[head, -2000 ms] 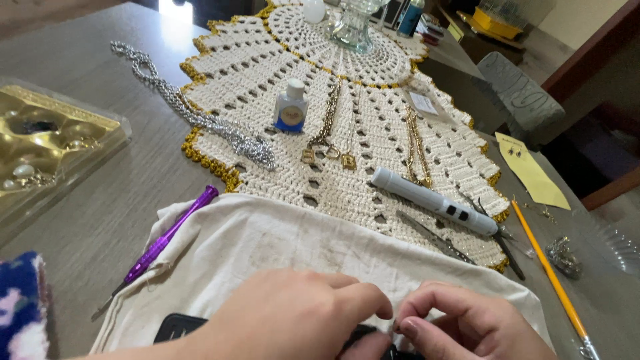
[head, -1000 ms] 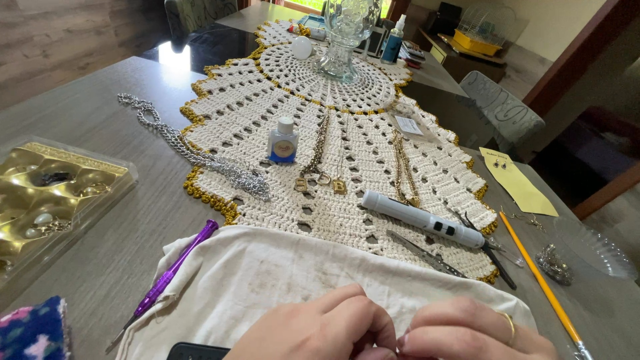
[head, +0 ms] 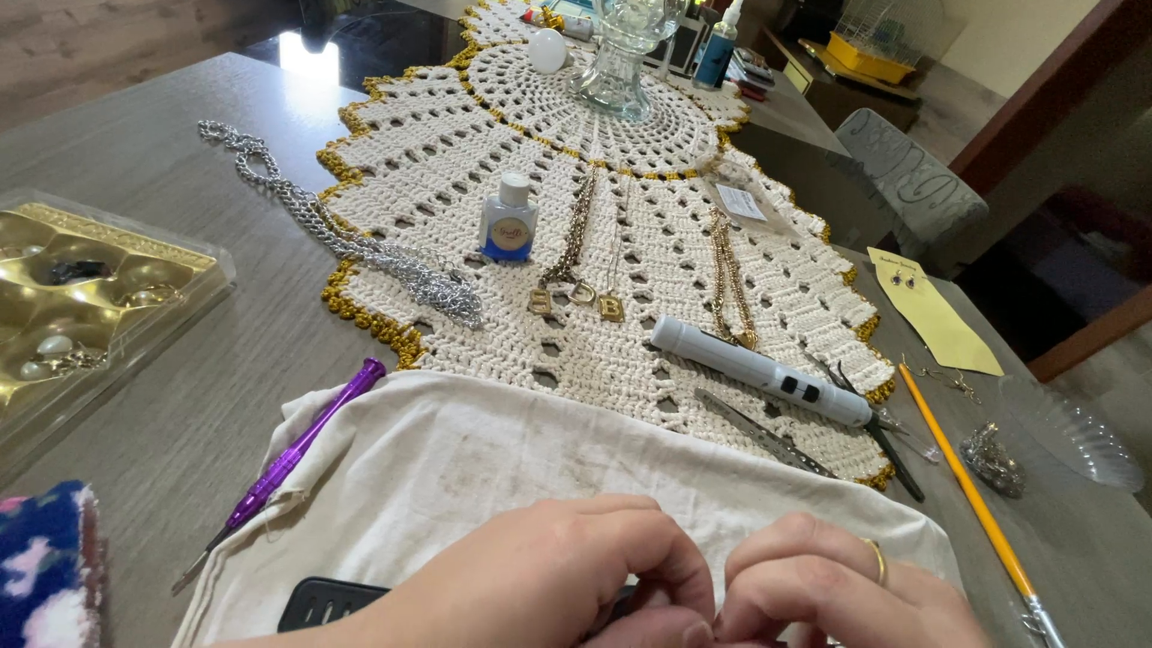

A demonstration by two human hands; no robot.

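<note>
My left hand (head: pixel 558 576) and my right hand (head: pixel 837 576) meet at the bottom edge over a stained cream cloth (head: pixel 468 450). Their fingertips are bent together, and whatever lies between them is hidden. A gold ring (head: pixel 876 562) is on my right hand. A black slotted strap or case (head: pixel 328 601) shows beside my left wrist, with a dark part partly seen behind the fingers. A purple screwdriver (head: pixel 297 454) lies along the cloth's left edge. Beyond the cloth are a grey pen-shaped rotary tool (head: pixel 760 371) and metal tweezers (head: pixel 760 432).
On the crocheted runner (head: pixel 432 162) are silver chains (head: pixel 360 243), a small bottle of blue liquid (head: pixel 508 220), gold necklaces (head: pixel 580 225) and a glass vase (head: pixel 621 63). A gold jewellery tray (head: pixel 108 297) stands left. At right lie a paintbrush (head: pixel 972 490), an earring card (head: pixel 931 315) and a clear dish (head: pixel 1071 432).
My hands have shifted slightly rightward and lower over the cloth, staying close together. The ring on my right hand, unseen two seconds ago, now shows.
</note>
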